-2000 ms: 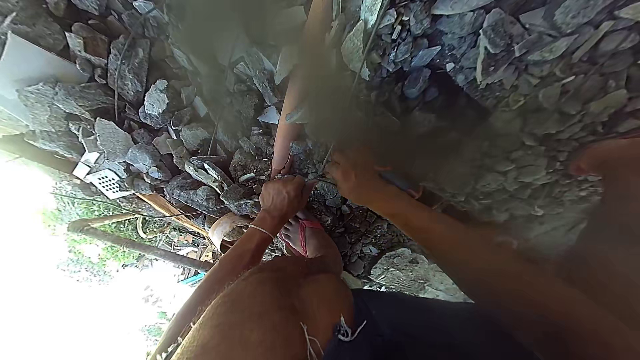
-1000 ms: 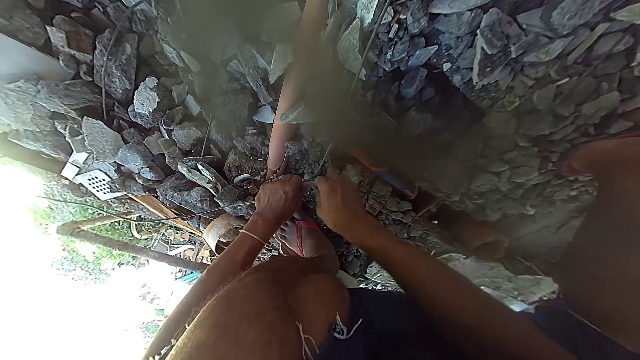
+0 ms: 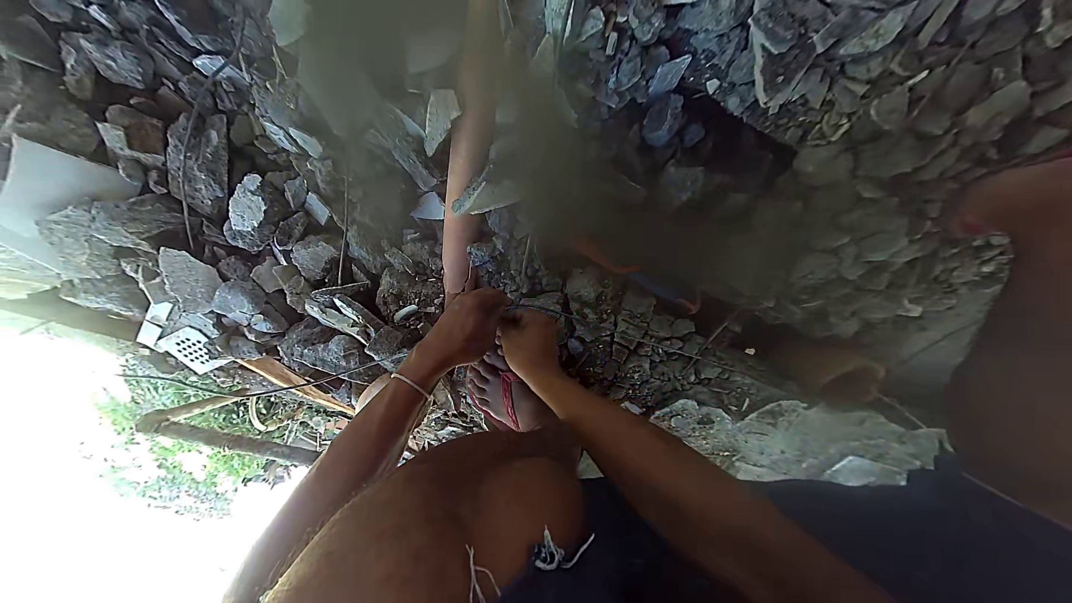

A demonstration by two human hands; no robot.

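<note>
My left hand (image 3: pixel 469 327), with a pale band at the wrist, has its fingers closed around a thin dark wire (image 3: pixel 540 308) at the end of an orange-brown pipe (image 3: pixel 462 226). Right beside it my right hand (image 3: pixel 529 339) pinches the same wire, the knuckles of both hands nearly touching. From there the wire runs right across the rubble; a dark line also passes my left wrist toward the left. My fingers hide the gripped part. Just below the hands is my foot (image 3: pixel 507 398) in a red-strapped sandal.
Broken grey rocks (image 3: pixel 197 159) surround the pipe. A white perforated piece (image 3: pixel 194 347), a wooden strip (image 3: pixel 293 385) and a bent pole (image 3: pixel 239 444) lie at left. Right of my hands are a blue and orange object (image 3: pixel 662 289) and an open brown pipe end (image 3: pixel 846 377). A blurred smear covers the upper middle.
My right hand has moved left, close against my left hand. My left hand has stayed beside the pipe end. The blue and orange object, partly covered by my right hand earlier, shows more fully.
</note>
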